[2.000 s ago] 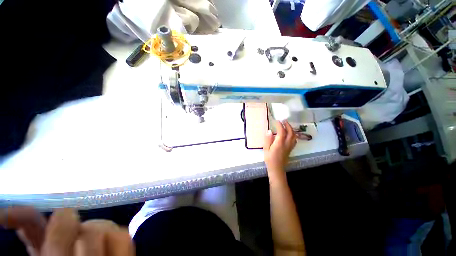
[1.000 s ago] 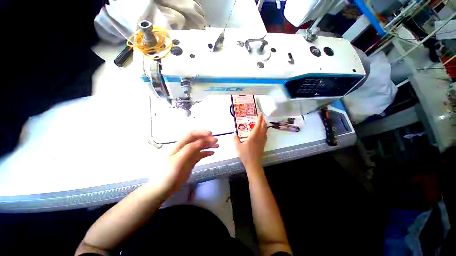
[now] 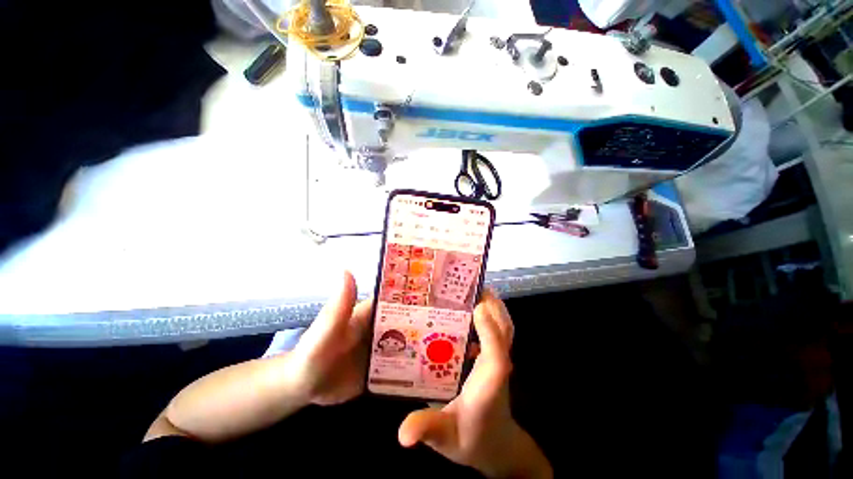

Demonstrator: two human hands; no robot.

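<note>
A smartphone [image 3: 430, 295] with a lit pink and red screen is held upright above the front table edge. My left hand [image 3: 339, 351] holds its left side, thumb up beside the edge. My right hand [image 3: 477, 384] holds its right side, with the fingers at the edge and the thumb apart from the screen near the bottom corner. The phone hides part of the table edge behind it.
The white sewing machine [image 3: 524, 122] stands behind the phone. Black-handled scissors [image 3: 479, 176] lie under its arm. Small snips [image 3: 564, 224] and a black-handled tool [image 3: 644, 231] lie to the right. Yellow thread [image 3: 323, 33] loops around a post. Dark cloth [image 3: 93, 94] is heaped at the left.
The phone has been lifted off the table and brought towards me, uncovering the scissors. My left hand has come in from the left and taken hold of it too.
</note>
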